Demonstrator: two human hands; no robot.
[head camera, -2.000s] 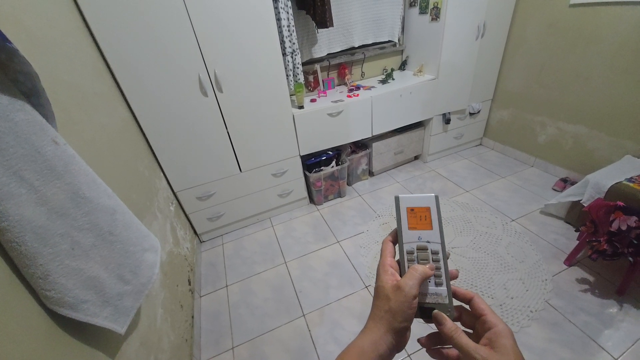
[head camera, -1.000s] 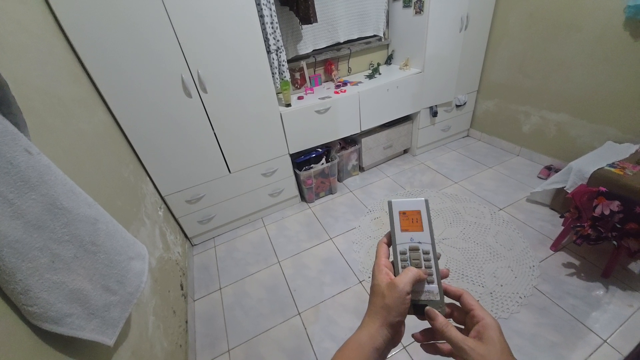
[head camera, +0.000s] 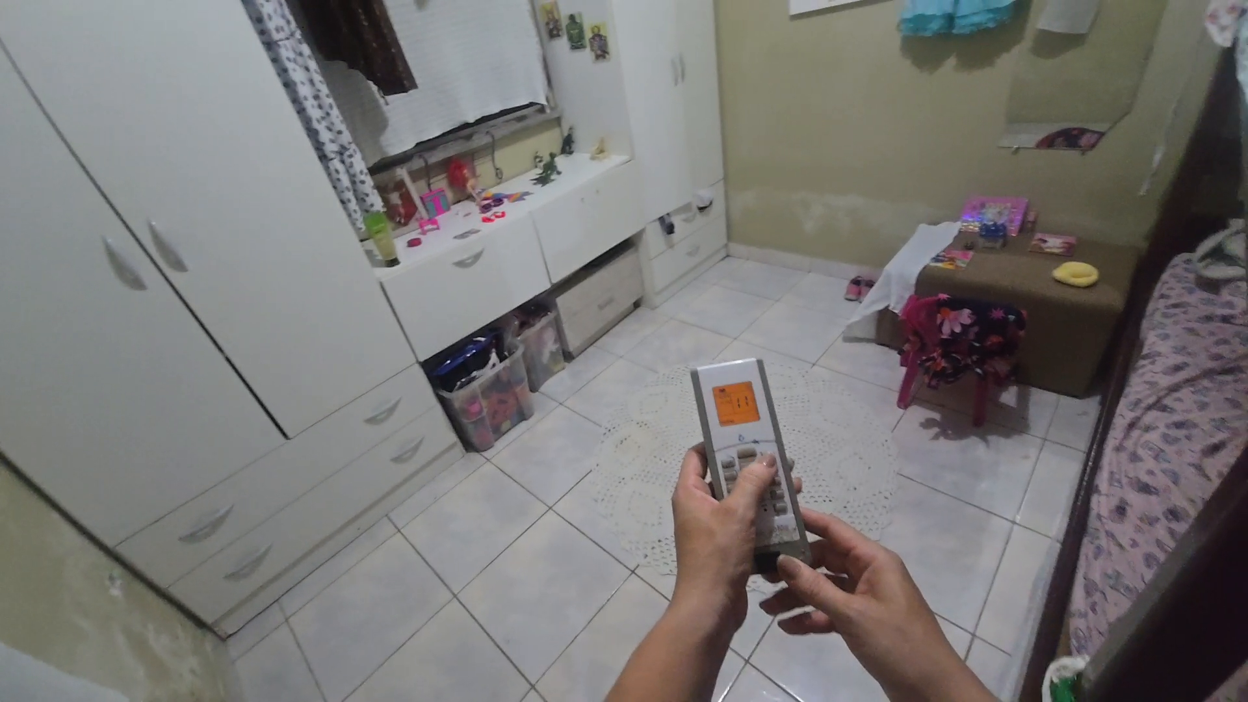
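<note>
A white and grey remote control (head camera: 746, 429) with a lit orange display stands tilted in front of me, over the floor. My left hand (head camera: 717, 526) is wrapped around its body, the thumb lying on the buttons. At its lower right end is my right hand (head camera: 858, 595), thumb and fingers at the bottom edge; the fingers behind it are partly hidden, so how firmly they grip is unclear. Beneath both hands a round white crocheted rug (head camera: 838, 448) lies on the tiles.
White wardrobes (head camera: 185, 322) and a counter (head camera: 507, 229) with small toys line the left. Clear plastic bins (head camera: 492, 405) sit under it. On the right are a brown ottoman (head camera: 1053, 322), a pink child's chair (head camera: 960, 336) with flowered cloth, and a bed (head camera: 1150, 439).
The view has swung to the right, bringing the bed and the whole ottoman into sight. Both hands keep nearly the same pose at the remote control.
</note>
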